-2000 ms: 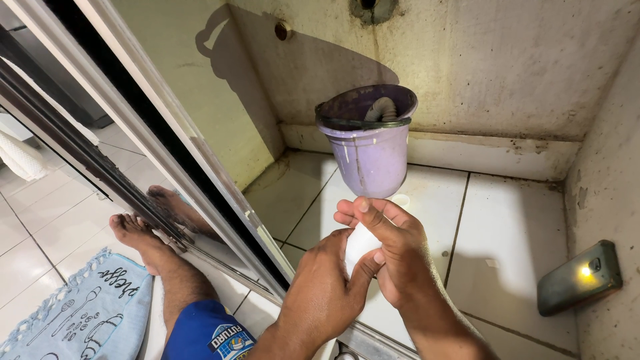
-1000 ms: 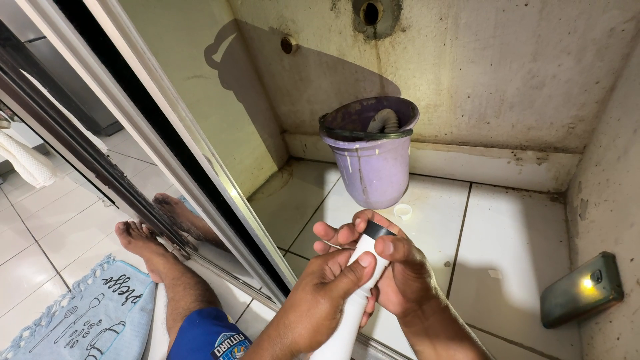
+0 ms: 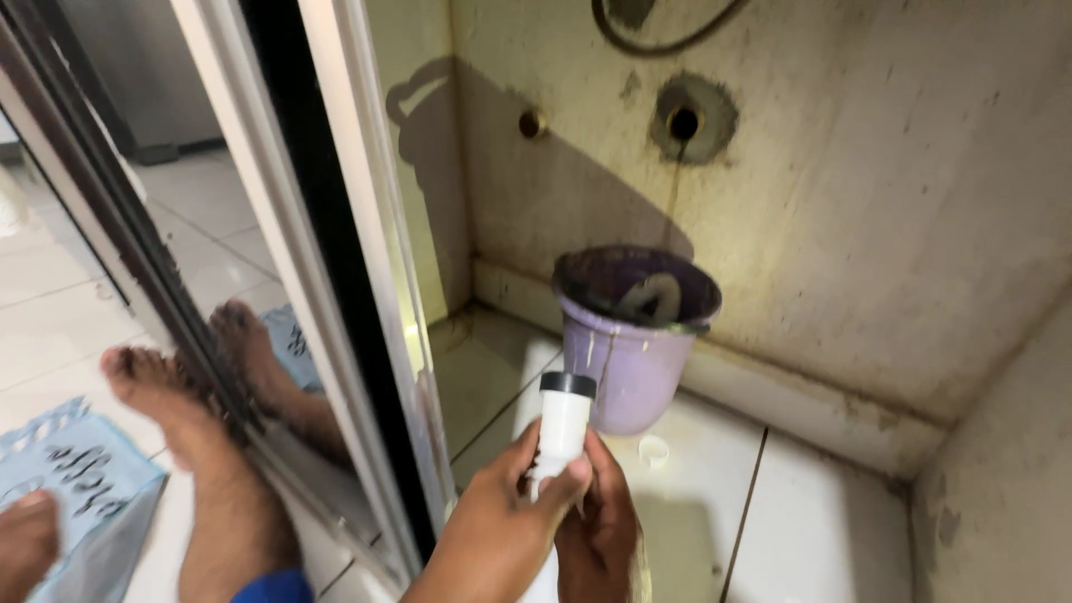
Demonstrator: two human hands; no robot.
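Note:
A white plastic tube fitting (image 3: pixel 564 423) with a black collar (image 3: pixel 569 383) at its top stands nearly upright between my hands. My left hand (image 3: pixel 502 519) grips it from the left, thumb across its front. My right hand (image 3: pixel 605 511) closes round it from the right; some of its fingers are hidden. Just behind the collar is a purple plastic bucket (image 3: pixel 628 368) with a grey corrugated hose (image 3: pixel 657 295) inside. On the tiles right of the bucket's base lies a small white ring (image 3: pixel 653 451).
A stained wall (image 3: pixel 804 209) rises behind, with a round pipe opening (image 3: pixel 683 123), a smaller hole (image 3: pixel 531 125) and a dark hose (image 3: pixel 653 46) above. A metal door frame (image 3: pixel 352 167) stands left. A blue printed mat (image 3: pixel 92 477) lies by a bare foot (image 3: pixel 159 385).
The white fitting now points upward with its black collar uncovered; a second ago my fingers were around the collar. The view has shifted, and the lit device at the right has left it.

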